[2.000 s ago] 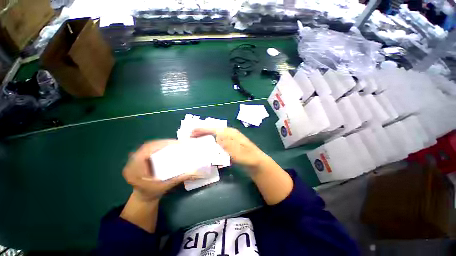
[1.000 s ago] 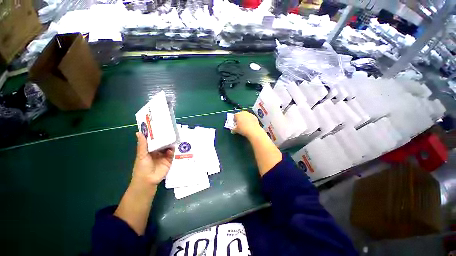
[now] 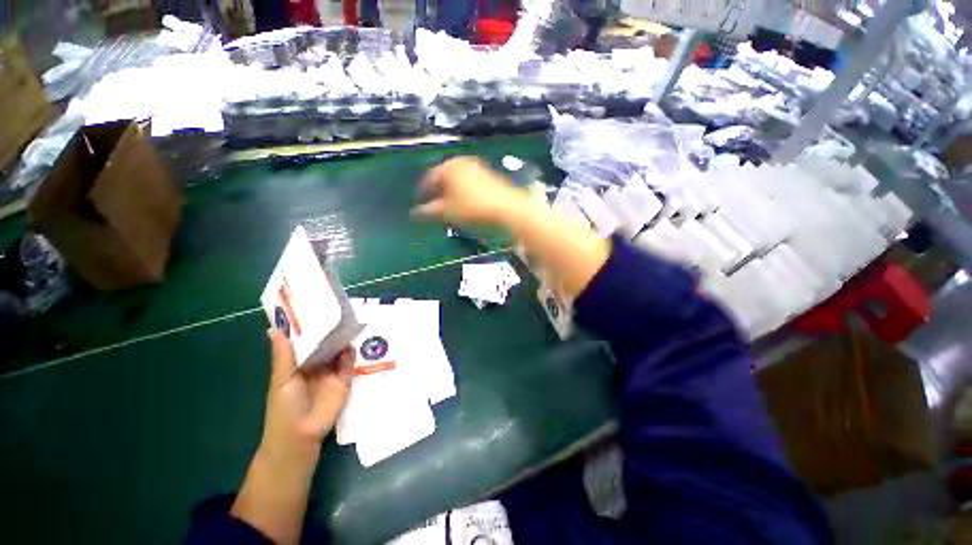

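Note:
My left hand (image 3: 306,396) holds an opened white carton (image 3: 303,300) upright, with its round dark logo and orange-red mark showing and a flap standing up. Flat carton blanks (image 3: 400,373) lie fanned on the green belt just right of it. My right hand (image 3: 466,194) is blurred above the far part of the belt, fingers bent; I cannot tell whether it holds anything. Small white insert cards (image 3: 488,282) lie in a little pile below it. A pale oval piece (image 3: 512,163) lies beyond the right hand.
Open white cartons (image 3: 762,240) stand in rows at the right, partly behind my right arm. A crinkled clear bag (image 3: 629,149) lies behind them. A red crate (image 3: 879,300) and brown box (image 3: 847,410) are below. An open brown carton (image 3: 114,208) stands at far left; bagged goods line the back.
My right hand has moved from the insert cards up and left, over the far part of the belt. My left hand still holds the opened carton. The whole view has shifted.

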